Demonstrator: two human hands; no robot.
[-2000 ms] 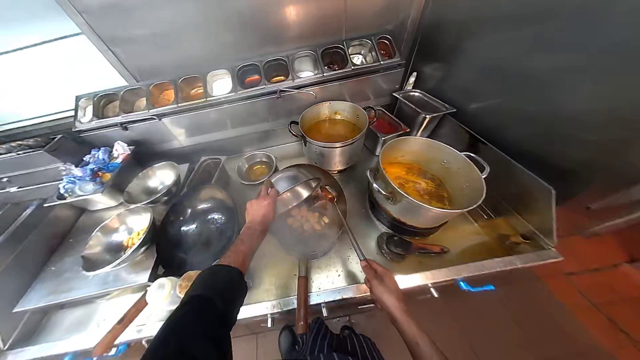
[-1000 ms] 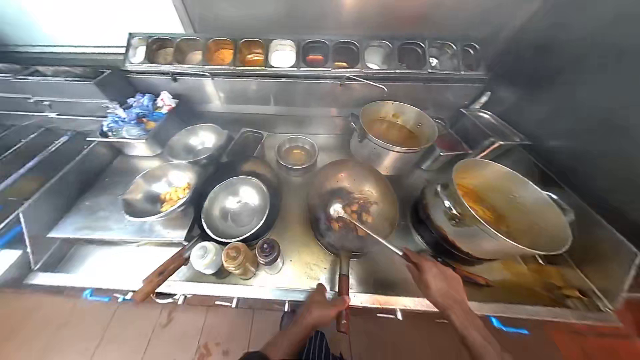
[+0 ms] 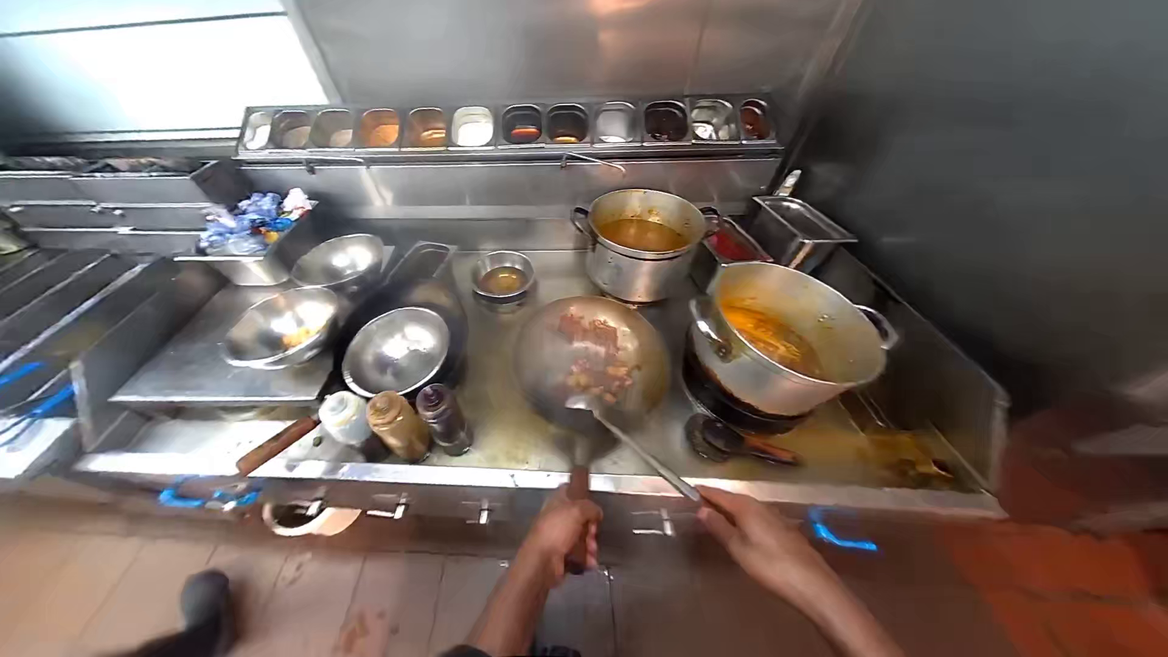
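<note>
A steel wok with browned food pieces in it sits on the range in front of me. My left hand is closed round its wooden handle at the front edge. My right hand grips the metal shaft of a long-handled ladle, whose head rests in the near part of the wok, by the food. An empty metal bowl lies in a second wok, left of mine. A small metal bowl with yellowish liquid stands behind, to the left.
A large pot of orange food and a smaller pot stand right and behind. Squeeze bottles line the front left beside a wooden wok handle. Seasoning containers run along the back. A foot shows on the floor at lower left.
My left hand held a metal bowl over the wok two seconds ago; that bowl now lies in the left wok and the hand holds the wok handle. The food has spread up the wok since one second ago.
</note>
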